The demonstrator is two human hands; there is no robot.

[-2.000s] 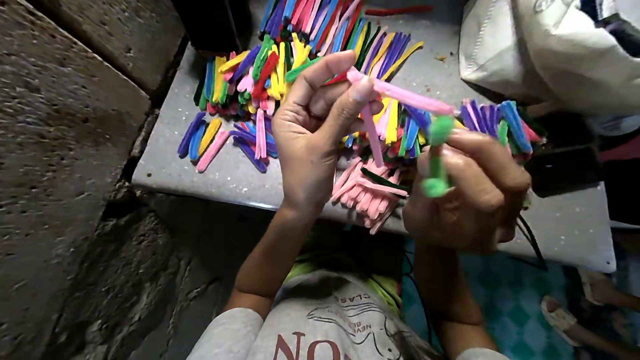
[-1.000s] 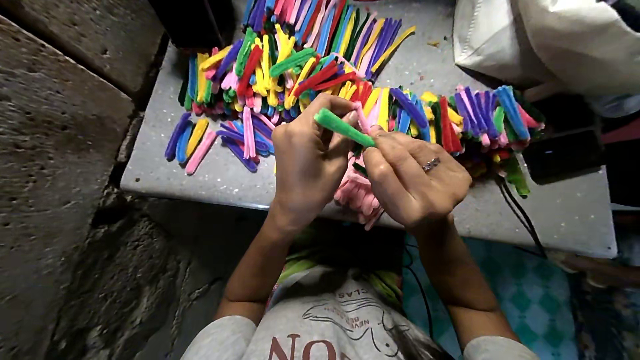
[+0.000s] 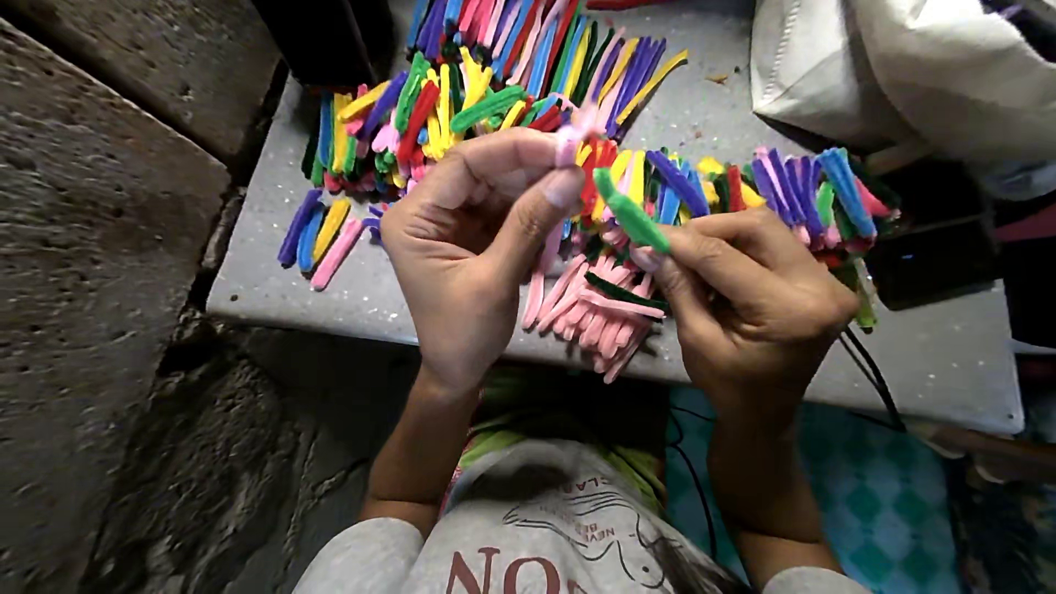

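My left hand (image 3: pixel 474 256) pinches a pink fuzzy strip (image 3: pixel 568 142), which looks like a pipe cleaner, between thumb and forefinger. Beside it, my right hand (image 3: pixel 742 297) holds a green fuzzy strip (image 3: pixel 631 213) between thumb and forefinger, its free end pointing up toward the left hand. The two strips appear apart. Below the hands, a pile of pink strips (image 3: pixel 598 318) lies at the table's front edge, with a dark green strip (image 3: pixel 625 290) across it. Behind them spread many folded strips (image 3: pixel 445 99) in several colours.
A speckled grey table (image 3: pixel 363 301) bears the piles. Several separate strips (image 3: pixel 330 235) lie at its left. At the back right sits a white bag (image 3: pixel 833 66), near a black object (image 3: pixel 924 256). A dark cable (image 3: pixel 874 379) hangs over the front edge; a stone wall (image 3: pixel 91 206) rises at left.
One second ago the hands were close together, with the green strip across the fingers. Now they are apart, the pink strip in the left hand and the green one in the right.
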